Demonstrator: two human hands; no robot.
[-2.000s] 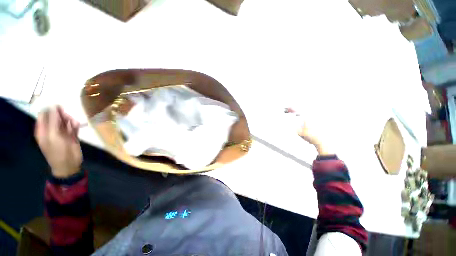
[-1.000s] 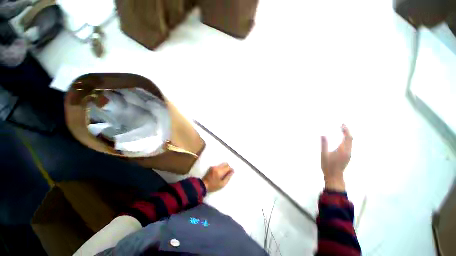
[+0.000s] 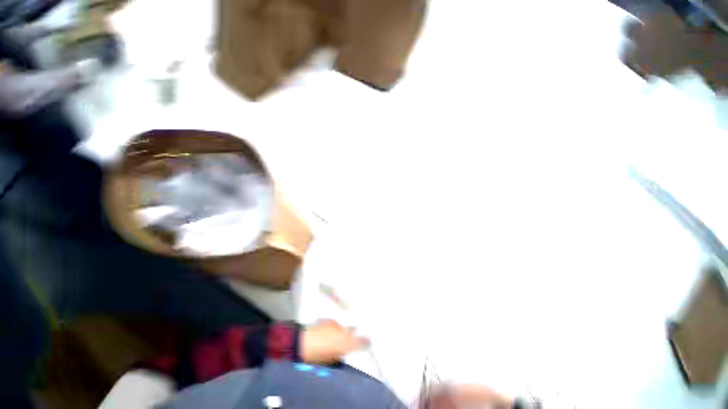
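A brown tote bag [image 3: 279,268] stands at the left of the white table, its oval mouth open upward. Crumpled whitish tissue [image 3: 219,192] fills the mouth. My left hand [image 3: 329,342] is at the table's near edge, below and right of the bag and apart from it. My right hand [image 3: 471,395] is at the bottom edge, blurred and partly cut off. A thin white sheet [image 3: 315,283] seems to lie between the bag and my left hand; its outline fades into the table. Blur hides what the fingers hold.
Brown bags [image 3: 379,40] stand at the back of the table [image 3: 511,160]. A flat brown piece [image 3: 702,327] lies at the right, near a grey strip [image 3: 682,212]. More brown items are at the top right. Another person's arm [image 3: 40,88] reaches in at the upper left. A brown carton [image 3: 104,359] is at the lower left.
My right hand has dropped from the right of the table to the bottom edge. My left hand sits lower in view. White material now covers most of the dark line on the table.
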